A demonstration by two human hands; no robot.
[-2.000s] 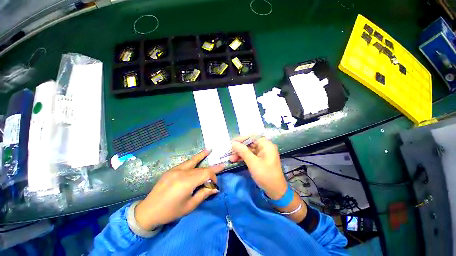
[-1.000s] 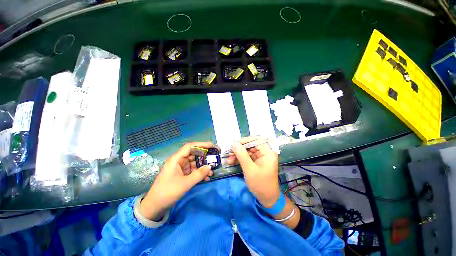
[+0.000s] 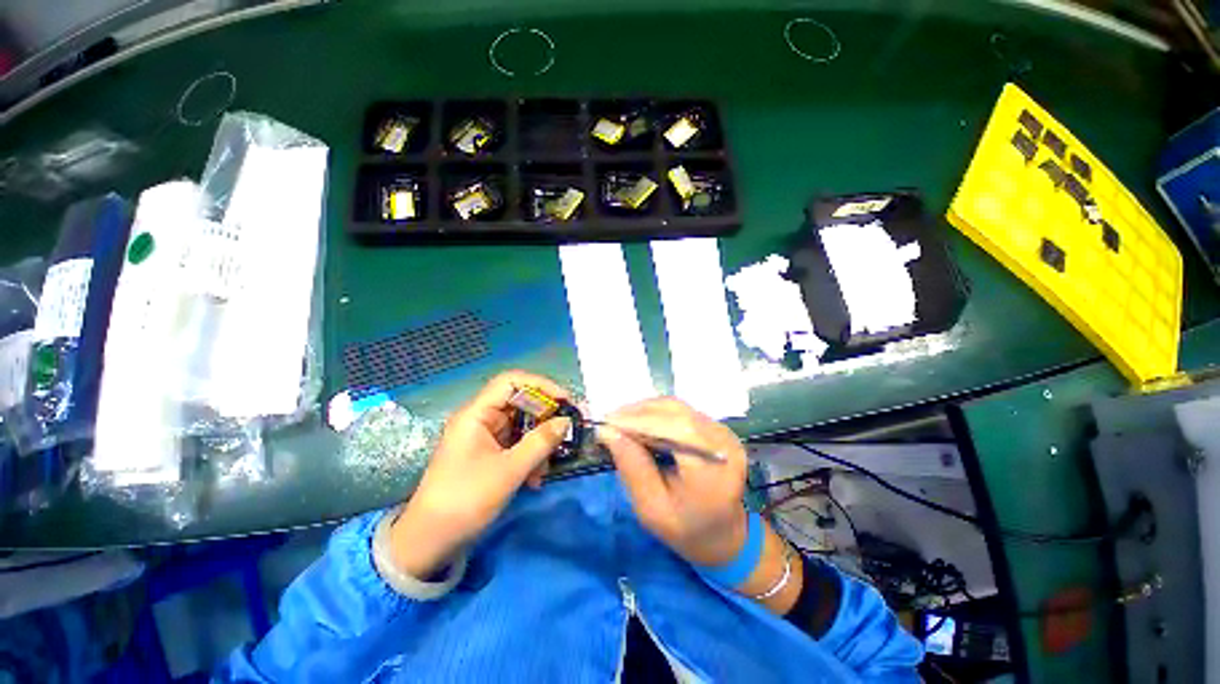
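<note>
My left hand (image 3: 488, 461) holds a small black device unit (image 3: 546, 413) with a gold-yellow part and a white part, just past the bench's front edge. My right hand (image 3: 676, 468) holds thin metal tweezers (image 3: 680, 446) like a pen, their tip at the unit's right side. Whether the tip holds a piece is too small to tell. Two white strips (image 3: 605, 321) lie side by side behind my hands. A blue sheet with a dark grid (image 3: 422, 350) lies to the left of them.
A black compartment tray (image 3: 546, 229) holds several units; one back pocket is empty. White scraps (image 3: 773, 307) lie beside a small black box (image 3: 921, 274). A yellow tray (image 3: 1044, 287) and blue box (image 3: 1200, 167) are far right. Bagged white packs (image 3: 268, 281) and a blue pack (image 3: 83, 307) are left.
My left hand, earlier flat near the strips, now holds the unit up and has tilted it. My right hand has moved from the strips to the unit, the tweezers now slanting down to the right.
</note>
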